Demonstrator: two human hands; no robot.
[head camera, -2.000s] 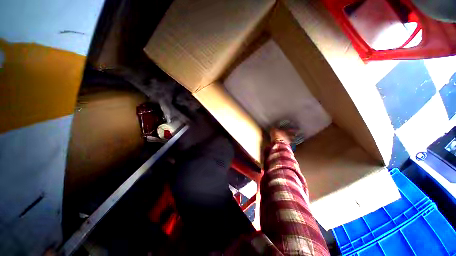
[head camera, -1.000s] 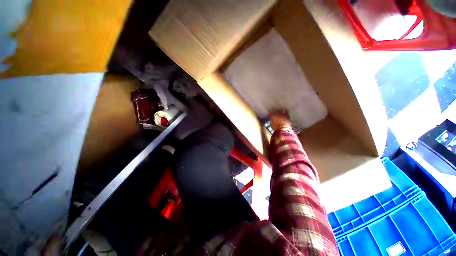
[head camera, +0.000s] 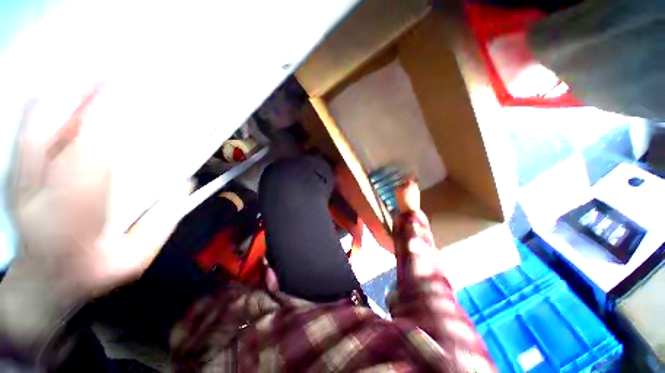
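An open brown carton (head camera: 467, 124) stands beside my legs, with a pale sheet (head camera: 386, 120) at its bottom. A short row of small blue-green packed units (head camera: 385, 182) lies in it, against the near left wall. My right hand (head camera: 408, 197) is down in the carton at the right end of this row. It is small and blurred, and whether its fingers grip a unit cannot be told. My left hand (head camera: 80, 204) is large, blurred and overexposed over the white table (head camera: 189, 65) at the left. Its fingers look apart, and nothing shows in it.
A blue plastic crate (head camera: 539, 313) is at the lower right. A white box with a black panel (head camera: 605, 226) stands behind it. A red stool (head camera: 503, 65) is at the upper right, partly behind a grey blurred shape. My dark-clad leg (head camera: 302, 226) is left of the carton.
My left hand has come into view large at the left. The row of units now shows beside my right hand, which stays in the carton. The view has shifted, with more table showing.
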